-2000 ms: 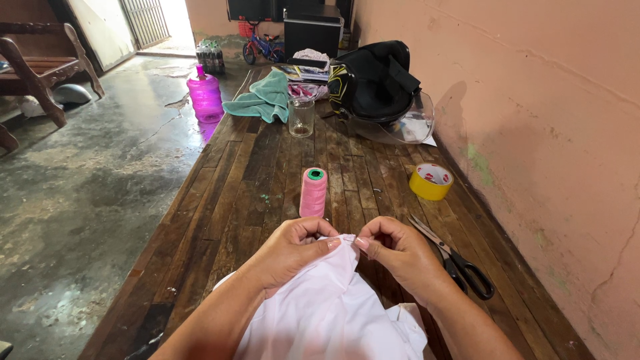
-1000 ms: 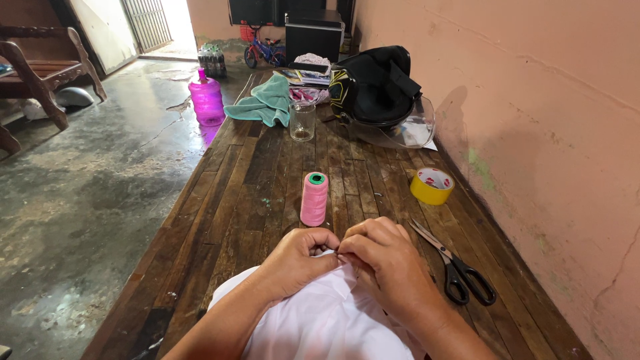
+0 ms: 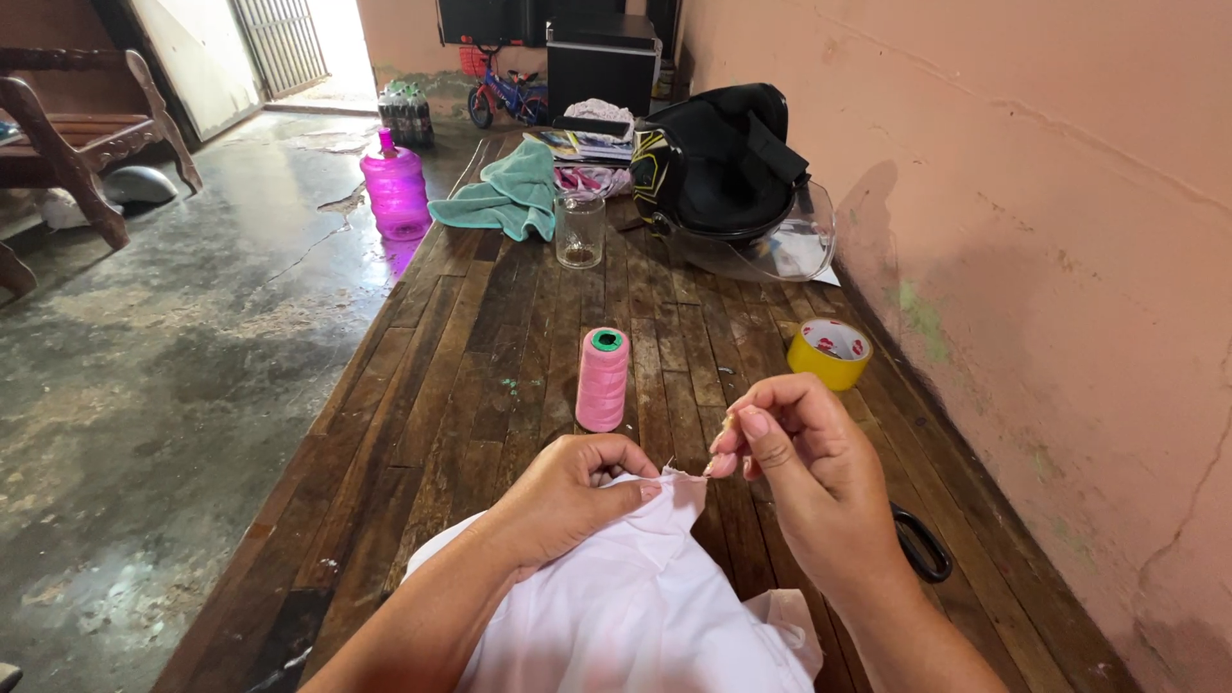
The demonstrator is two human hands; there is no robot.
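Observation:
My left hand (image 3: 577, 496) pinches the upper edge of a white cloth (image 3: 616, 606), which spreads over the near part of the wooden table. Just right of the cloth's frayed corner, my right hand (image 3: 804, 462) is raised with thumb and index fingertip together; whether a needle or thread is between them is too small to tell. A cone of pink thread (image 3: 603, 380) stands upright beyond my left hand. Scissors, of which one black handle (image 3: 921, 544) shows, lie partly hidden behind my right hand.
A roll of yellow tape (image 3: 830, 356) lies near the wall. Farther back are a glass jar (image 3: 579, 231), a teal towel (image 3: 505, 192) and a black helmet (image 3: 722, 173) with a clear visor. A pink water jug (image 3: 396, 192) stands left of the wooden table (image 3: 462, 385).
My right hand has moved away from the cloth edge, up and to the right, and now covers much of the scissors. My left hand still holds the cloth.

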